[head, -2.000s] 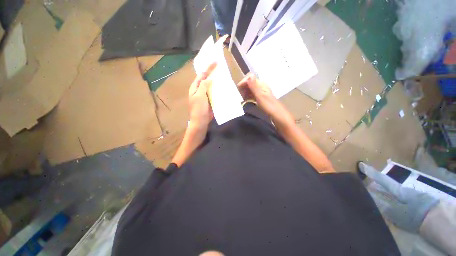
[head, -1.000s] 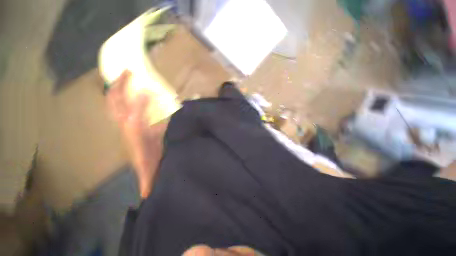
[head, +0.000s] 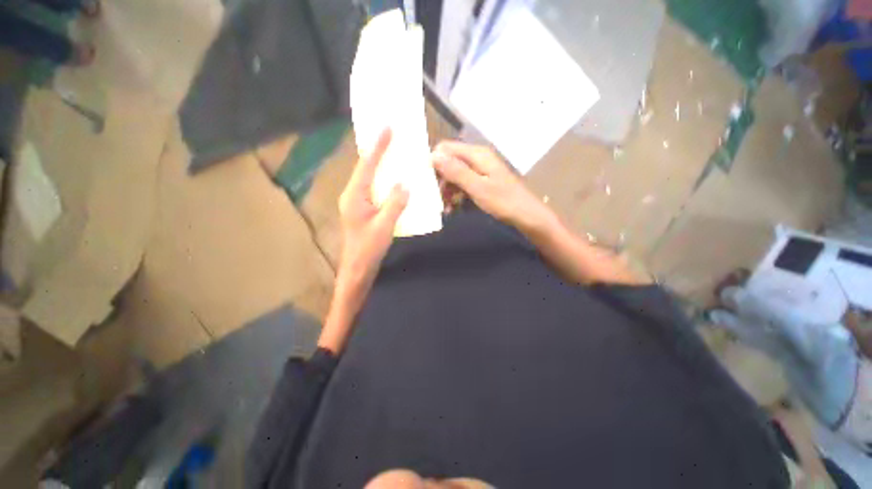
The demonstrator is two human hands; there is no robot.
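Note:
My left hand (head: pixel 368 205) holds a long white sticker strip (head: pixel 392 105) upright above my lap, with the fingers and thumb over its lower part. The strip is overexposed, so no print on it can be read. My right hand (head: pixel 468 167) is at the strip's right edge, with thumb and index fingertips pinched together. Whether a small sticker is between them cannot be seen. A white carton end panel (head: pixel 526 91) stands just beyond my right hand, tilted, joined to a carton with dark printed sides.
Flattened cardboard (head: pixel 229 229) and a dark grey sheet (head: pixel 268 76) cover the floor at left. White scraps lie at right. A printed white carton (head: pixel 803 277) lies at the right, with another person's hand and sleeve beside it.
A second ago my right arm reached far right and my left hand held the curling strip lower left. Now both hands are together at the strip in front of me.

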